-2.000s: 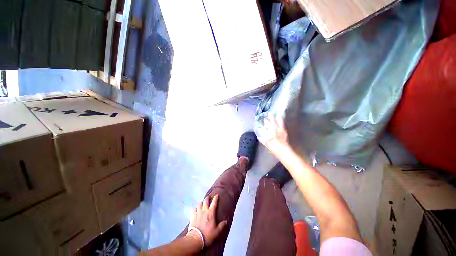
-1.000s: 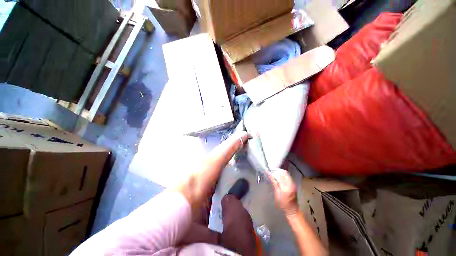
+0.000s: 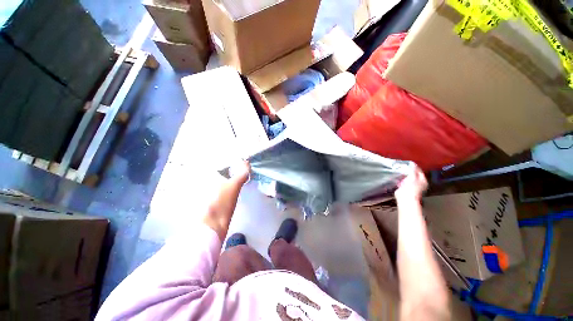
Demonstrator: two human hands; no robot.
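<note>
A grey-green woven sack (image 3: 314,175) is stretched between my two hands in front of me, its mouth spread wide and its dark inside showing. My left hand (image 3: 239,170) grips the sack's left edge. My right hand (image 3: 411,183) grips its right edge. The lower part of the sack hangs above the floor, over and ahead of my feet.
A white-looking overexposed carton (image 3: 226,103) lies ahead left. An open brown carton (image 3: 270,34) stands beyond. Red sacks (image 3: 402,128) and a taped carton (image 3: 484,75) are at right. A tape dispenser (image 3: 495,258) rests on a printed carton (image 3: 465,219). Stacked cartons (image 3: 60,269) stand at left.
The sack has gone from hanging in my right hand to being held open by both hands. My left hand has left my knee, and my hands have moved apart. The view has shifted to show more on the right.
</note>
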